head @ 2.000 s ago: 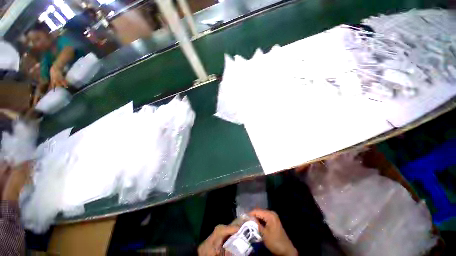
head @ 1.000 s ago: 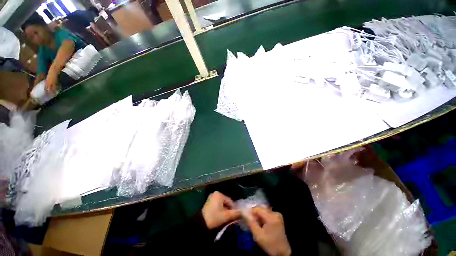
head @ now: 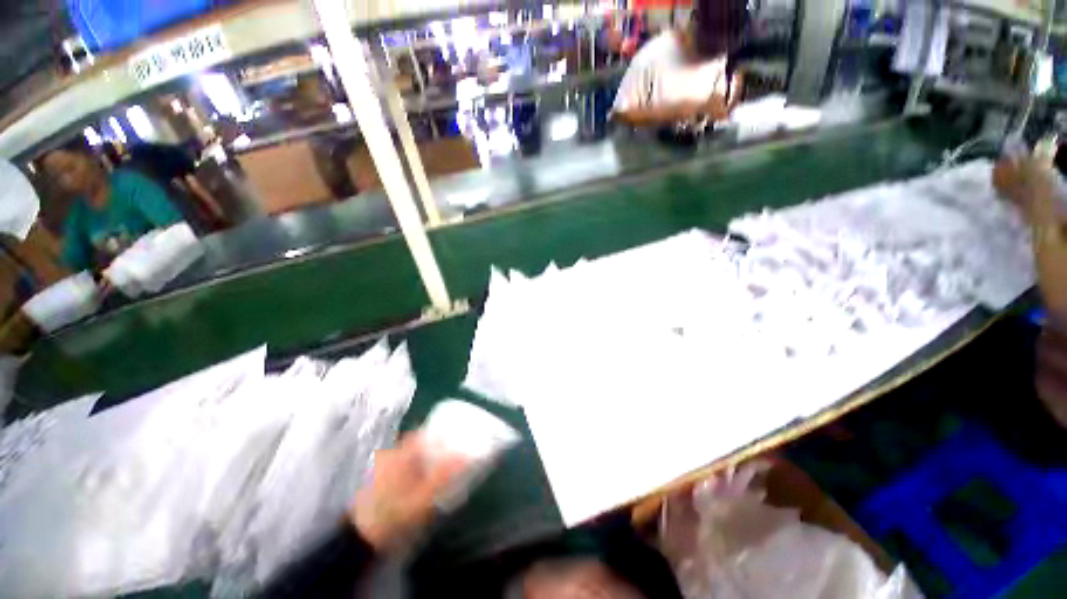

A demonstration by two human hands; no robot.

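Observation:
My left hand [head: 404, 491] is blurred and holds a white bagged adapter [head: 468, 431] over the green bench, just right of the left pile. My right hand [head: 571, 580] is low at the bottom edge, blurred and cut off, so its fingers cannot be made out. A pile of bagged adapters [head: 316, 445] lies at the left. A heap of loose white adapters [head: 854, 275] lies at the right on white sheets [head: 632, 386]. Empty clear bags [head: 749, 538] fill an open carton below the bench edge.
A pale metal post [head: 380, 164] stands behind the bench. A blue stool [head: 971, 503] is at the lower right. Another person's arm [head: 1035, 211] reaches in at the far right. People [head: 117, 217] work across the line.
The view has tilted up. My left hand has risen from lap level to above the bench with the white bagged adapter. My right hand has separated from it and sits at the bottom edge.

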